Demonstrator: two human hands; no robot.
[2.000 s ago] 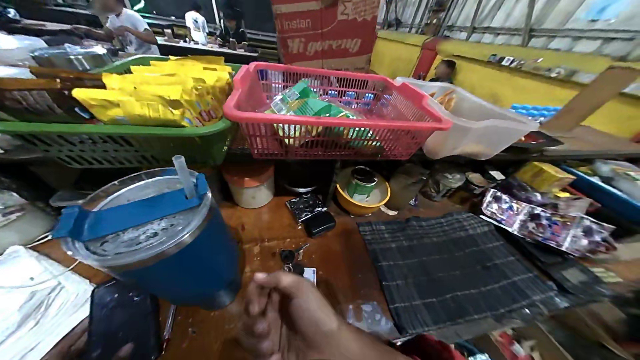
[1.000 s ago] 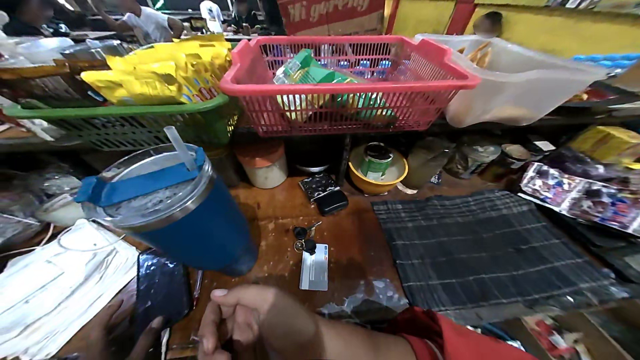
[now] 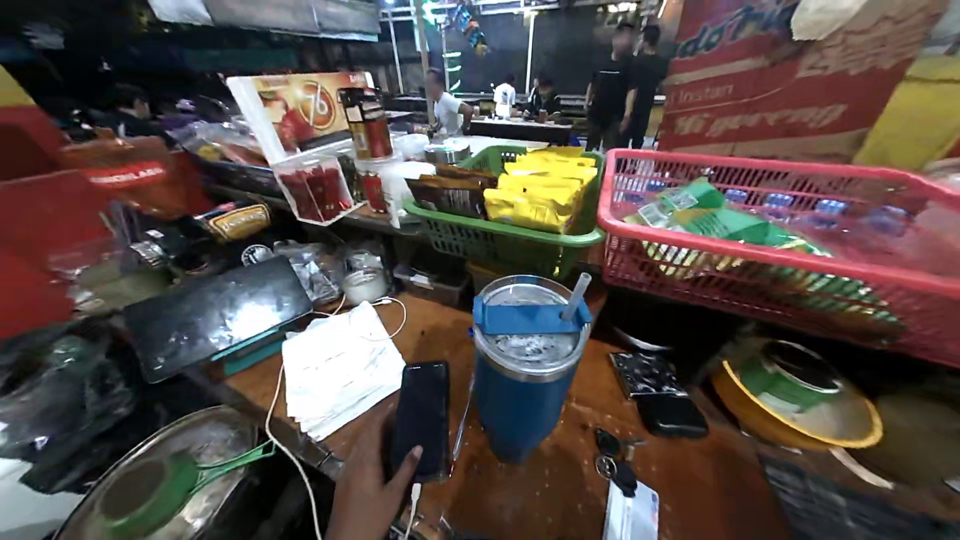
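My left hand reaches up from the bottom edge and grips a black smartphone, thumb over its lower right side. A white cable meets the phone's lower end. Just right of the phone stands a blue tumbler with a clear lid and a straw. A stack of white paper lies to the phone's left. Keys rest on a card at the lower right, below a black pouch. My right hand is out of view.
A green basket of yellow packets and a pink basket line the table's back. A dark tablet-like slab lies at the left, above a metal pan. A yellow bowl is at the right. People are in the background.
The view has swung left. My right hand, which showed near the bottom centre in the earlier frames, has left the view. My left hand was at the phone before and is there now.
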